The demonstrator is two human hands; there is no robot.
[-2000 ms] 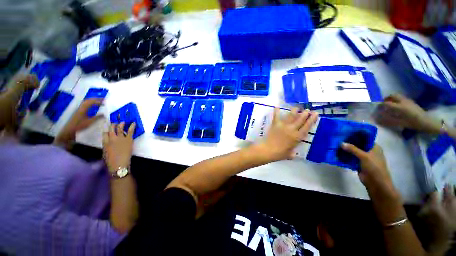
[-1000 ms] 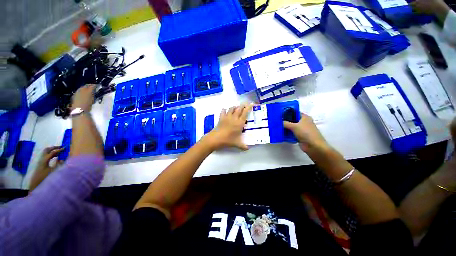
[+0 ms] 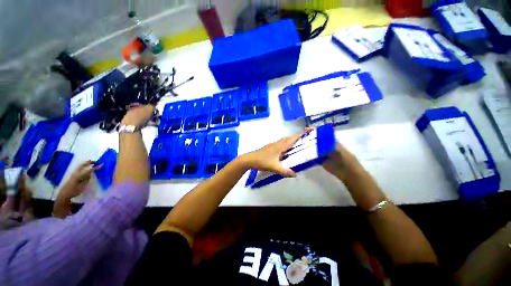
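Observation:
My left hand (image 3: pixel 275 157) holds the left side of a retail box (image 3: pixel 305 149), white front with a printed picture and blue sides. My right hand (image 3: pixel 339 162) is at the box's right end, by a blue part; its fingertips are partly hidden. The box is tilted above the table's front part, with a blue flap at its lower left. To the left, blue inner trays with black coils (image 3: pixel 189 155) lie in two rows. An open retail box (image 3: pixel 334 96) lies flat behind my hands, on top of another printed piece.
A big blue bin (image 3: pixel 256 53) stands at the back. A tangled heap of black cables (image 3: pixel 133 92) is at the left. A person in a purple top (image 3: pixel 101 218) reaches there. Printed boxes (image 3: pixel 423 53) are stacked back right; another box (image 3: pixel 462 149) lies at the right.
The blue tray seen between my hands has gone into the box and mostly out of sight. The box is now tilted up. The view has shifted, first leftward, then slightly back.

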